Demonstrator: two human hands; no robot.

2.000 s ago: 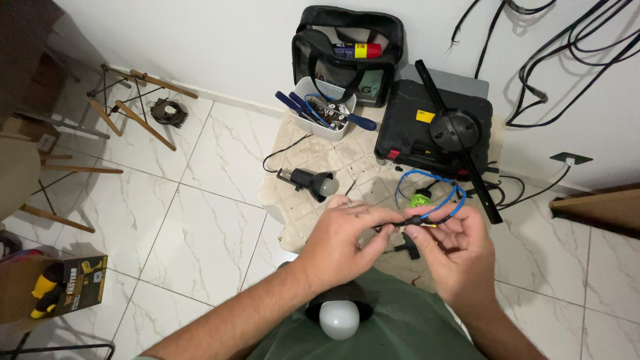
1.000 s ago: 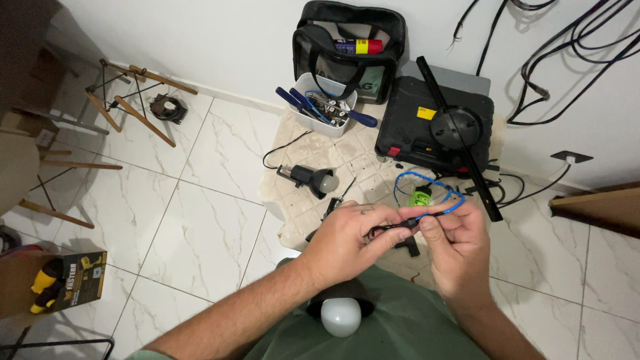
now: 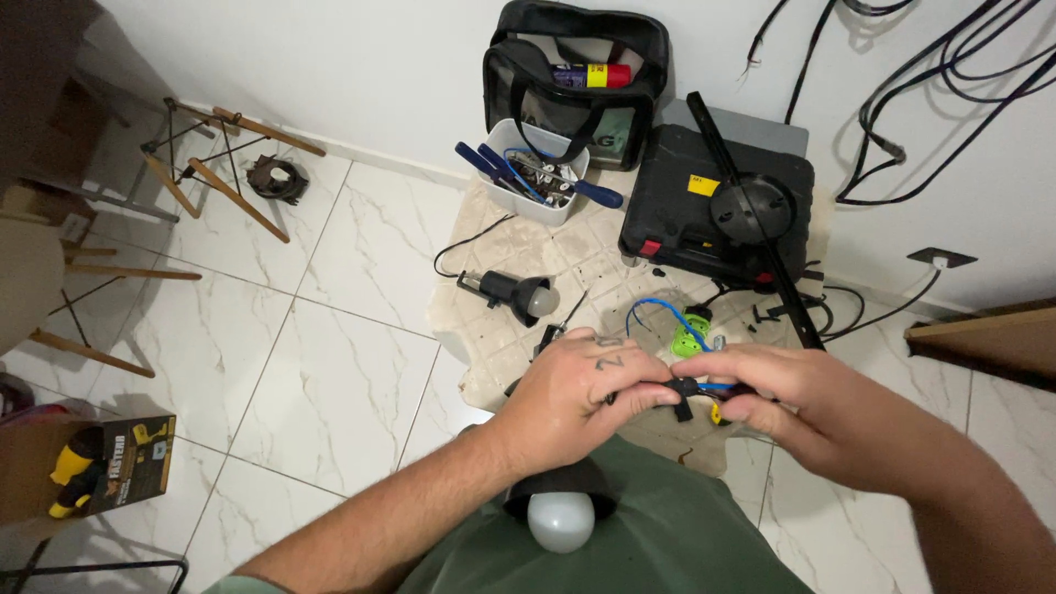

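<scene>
My left hand (image 3: 590,396) pinches a small black cable joint (image 3: 683,388) between thumb and index finger. My right hand (image 3: 784,396) grips the blue and dark wires (image 3: 714,386) just right of that joint. A blue wire (image 3: 660,304) loops up behind the fingers, beside a lime-green power socket block (image 3: 691,332). In my lap rests a black lamp head with a white bulb (image 3: 561,521). A second black spot lamp (image 3: 516,295) with a bulb lies on the table, its cord trailing left. A thin-tipped tool (image 3: 569,318) lies partly behind my left hand.
On the cloth-covered table (image 3: 569,239) stand a plastic tub (image 3: 528,202) of screwdrivers and hardware, a black bag (image 3: 577,107), and a black tool case (image 3: 660,198) bearing a black rail with a round base (image 3: 752,208). Black cables (image 3: 866,132) hang at right. Folding wooden legs (image 3: 239,198) stand left.
My hands have shifted from bunched together to farther apart, with the black joint now visible between them. The thin-tipped tool, hidden two seconds ago, shows beyond my left hand.
</scene>
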